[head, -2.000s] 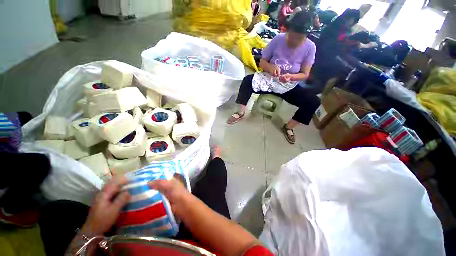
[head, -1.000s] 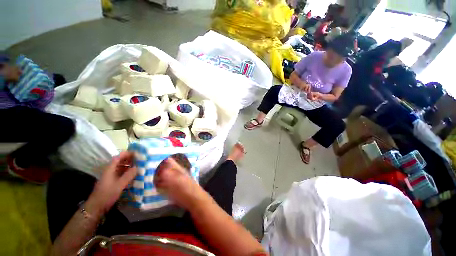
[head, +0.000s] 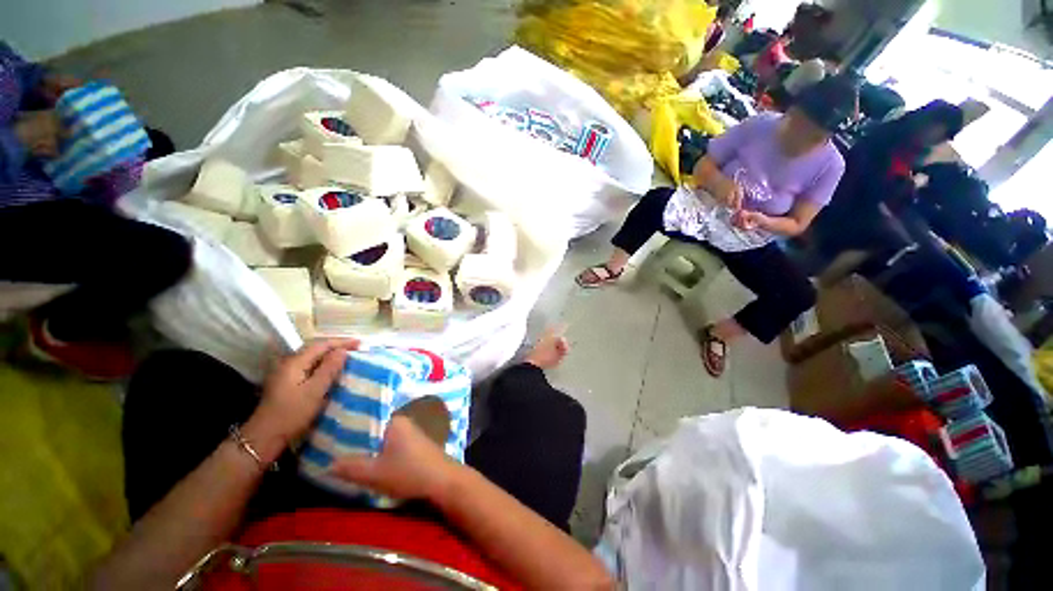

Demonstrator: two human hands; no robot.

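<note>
A striped cover point(head: 367, 398), light blue and white with a red patch on its top face, is held over my lap. Its round opening faces me on the right side and looks brownish inside. My left hand point(head: 303, 390) grips its upper left edge. My right hand point(head: 404, 464) is at the lower edge of the opening, thumb on the striped side; its other fingers are partly hidden. A large white sack point(head: 219, 318) of unturned cream covers point(head: 346, 219) with dark blue and red round openings stands in front of my knees.
A white sack point(head: 797, 508) stands at my right. Another white sack point(head: 618, 191) holds striped pieces. A person in purple point(head: 776, 173) sits opposite. A person at the left holds a striped cover point(head: 102, 133). A cardboard box point(head: 814, 375) and striped pieces stand right, yellow sacks point(head: 624, 46) behind.
The cover has turned so that its red band no longer shows and its round opening does. My right hand has moved from inside the opening to its lower edge. The view has shifted right.
</note>
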